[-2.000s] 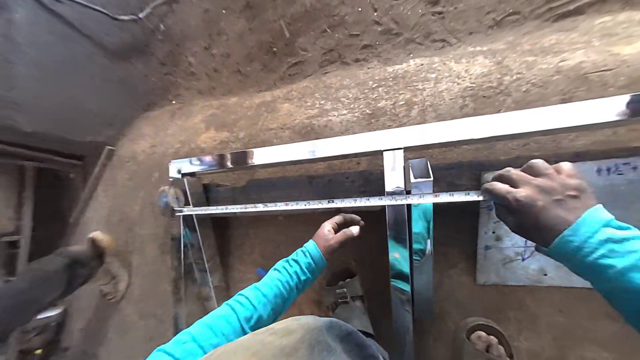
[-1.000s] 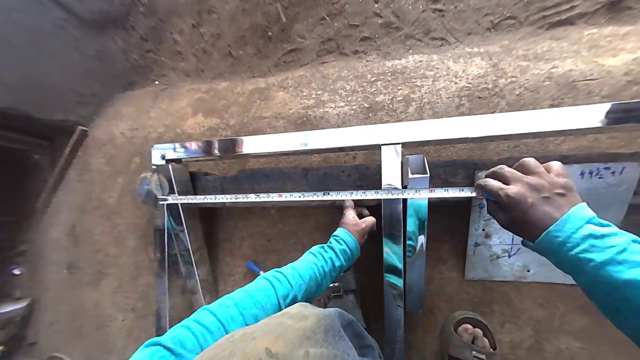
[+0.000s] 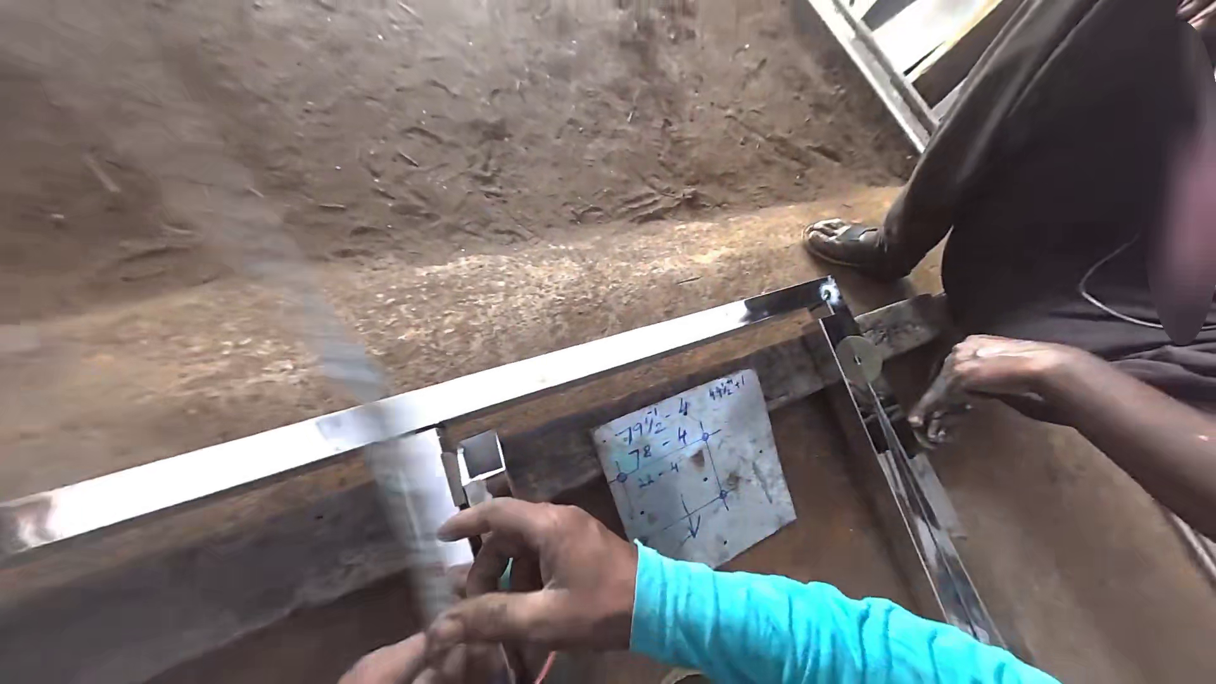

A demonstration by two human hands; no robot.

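My right hand [image 3: 560, 570], in a turquoise sleeve, is curled at bottom centre beside the open end of a square metal tube [image 3: 482, 456]. My left hand [image 3: 394, 662] shows only partly at the bottom edge, touching my right thumb; its grip is hidden. A blurred tape measure blade [image 3: 332, 332] slants from the upper left down to my hands, crossing a long shiny metal tube [image 3: 560, 370]. The tape's case is hidden by my fingers. A metal plate [image 3: 698, 465] with blue handwritten figures and sketched lines lies right of my right hand.
The long tube meets a side tube [image 3: 912, 494] at a corner on the right, beside a round disc [image 3: 859, 360]. Another person's hand [image 3: 978, 380] is close to that side tube, and their sandalled foot [image 3: 844, 243] stands beyond the corner. Bare earth [image 3: 570, 123] lies behind the frame.
The view has swung right, bringing another person into sight. The tape blade, earlier stretched straight along the frame, now slants upward and is blurred. My hands, apart before, are together.
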